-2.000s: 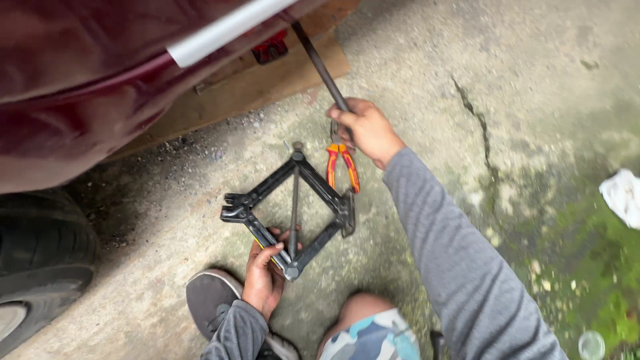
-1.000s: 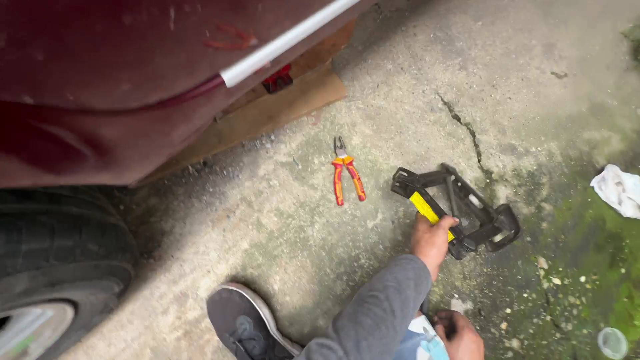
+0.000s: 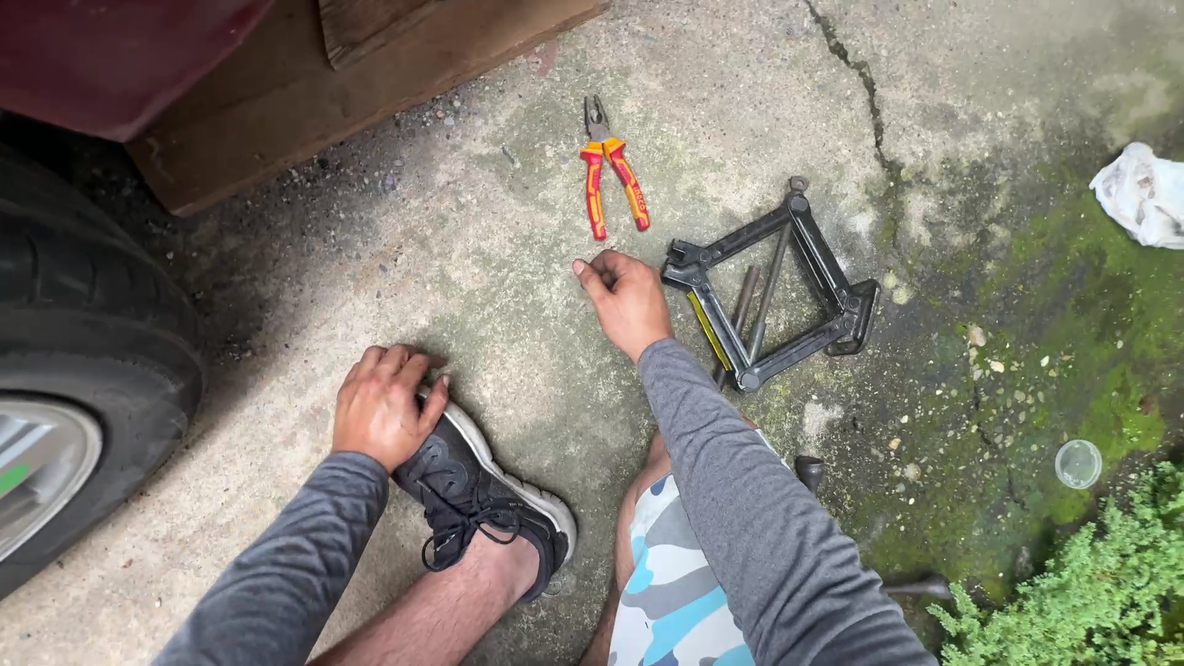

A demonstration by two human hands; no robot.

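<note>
My left hand (image 3: 384, 404) rests on the toe of my black sneaker (image 3: 472, 499), holding nothing. My right hand (image 3: 626, 301) is over the concrete, fingers curled in and thumb against them; nothing shows in its grasp. Just above it lie combination pliers (image 3: 605, 171) with red and orange handles, jaws pointing away from me. To its right a black scissor jack (image 3: 814, 264) with a yellow strip on one arm lies on its side, opened into a diamond. A dark metal rod (image 3: 746, 301) shows through the frame, beside the jack's screw.
A car tyre (image 3: 102, 342) stands at the left, below a dark red body panel (image 3: 129, 55). Wooden boards (image 3: 351, 102) lie under the car. On the right are crumpled white material (image 3: 1142, 196), a clear round lid (image 3: 1079, 463), moss and a green plant (image 3: 1082, 583). A crack runs through the concrete.
The jack, in both my hands at first and then under one hand at the right, now lies released. My left hand has come onto the shoe. The rod, earlier in my right hand, lies by the jack.
</note>
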